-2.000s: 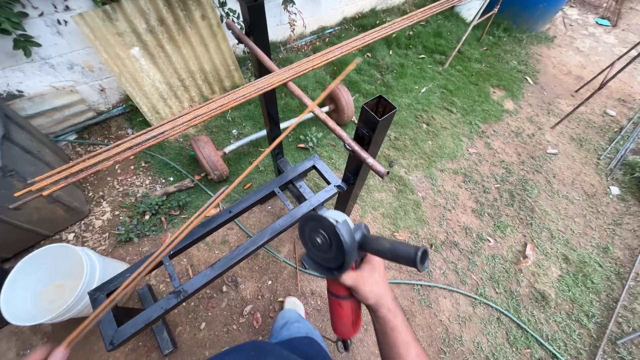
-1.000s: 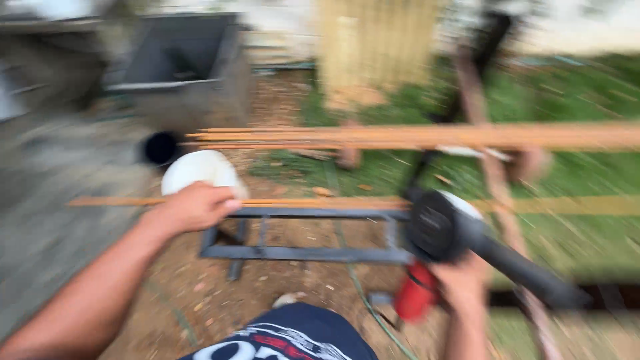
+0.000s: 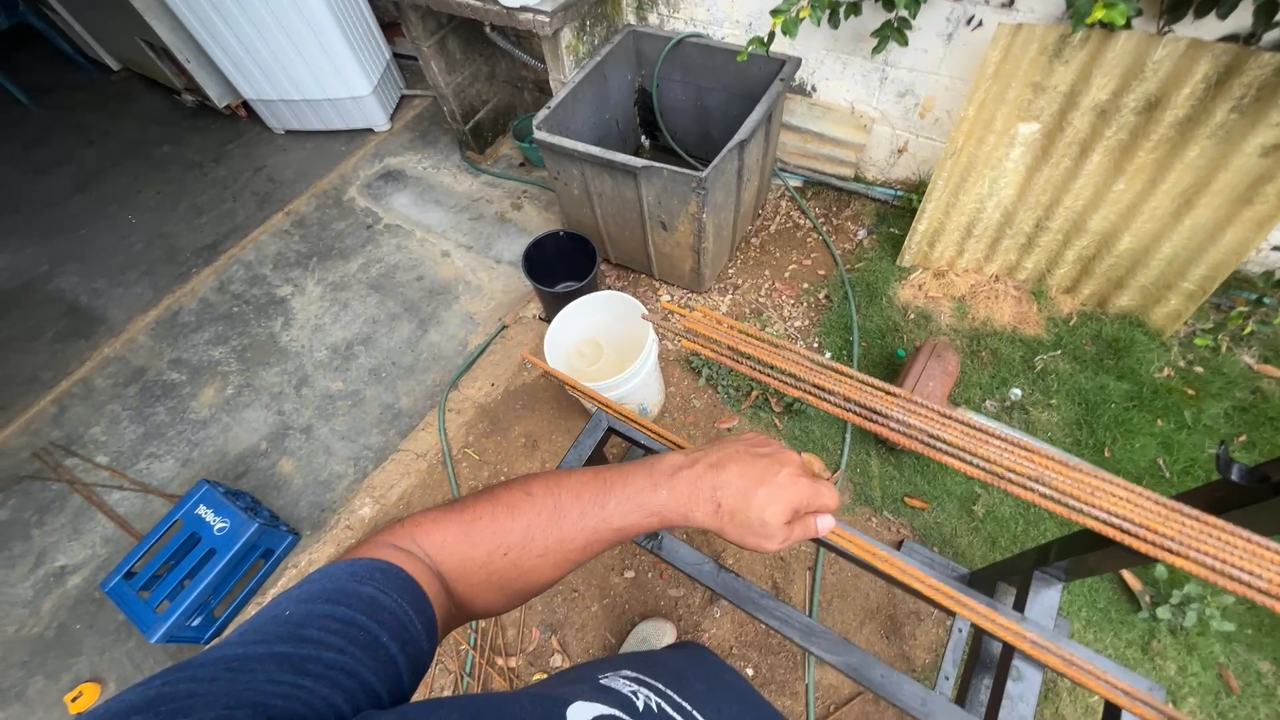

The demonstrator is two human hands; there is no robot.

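My left hand (image 3: 765, 492) is closed around a few thin rusty steel rebars (image 3: 980, 610), which lie along the black steel frame (image 3: 790, 625) and run down to the lower right. Their far ends stick out past the frame, beside a white plastic bucket (image 3: 607, 350) holding cloudy liquid. Above and to the right of the hand, a bundle of rusty rebars (image 3: 930, 435) passes over the grass. My right hand is outside this view, and so is the angle grinder.
A grey plastic tub (image 3: 665, 150) with a green hose and a black bucket (image 3: 560, 270) stand at the back. A blue crate (image 3: 200, 562) and a tape measure (image 3: 82, 697) lie on the left floor. A corrugated sheet (image 3: 1090, 170) leans on the wall.
The view has swung far to the left. My right hand with the angle grinder, seen in both earlier frames, has dropped out of view. My left hand still grips the rebars.
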